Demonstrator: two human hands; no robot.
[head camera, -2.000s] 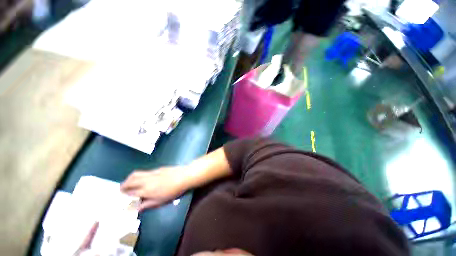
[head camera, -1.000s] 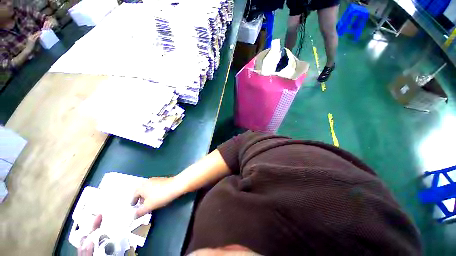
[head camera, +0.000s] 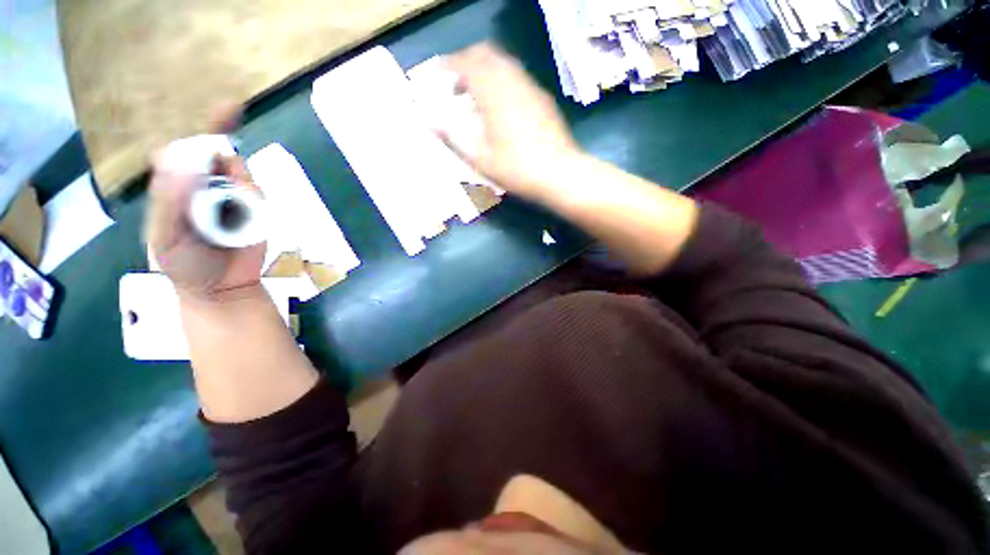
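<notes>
Several white box blanks lie on the dark green mat. One long blank (head camera: 364, 141) has stepped flaps at its near end. Another blank (head camera: 293, 201) lies left of it, with brown tabs. A blank with a small dark hole (head camera: 157, 325) lies partly under my left forearm. My left hand (head camera: 206, 233) is closed around a white roll (head camera: 229, 213) with a dark round opening, slightly blurred. My right hand (head camera: 505, 119) is blurred over the far end of the right-hand blanks; whether its fingers grip one cannot be told.
A tan wooden board (head camera: 217, 54) lies beyond the mat. A stack of blanks (head camera: 749, 27) stands at the upper right. A magenta bag (head camera: 825, 195) is beside the bench at right. A patterned smartphone (head camera: 24, 291) lies at left. A small white scrap (head camera: 548, 236) lies near the edge.
The view has swung left. My left hand now shows fully with the roll, which was low among the blanks before. The blanks now lie spread apart, and my right hand is at their far end.
</notes>
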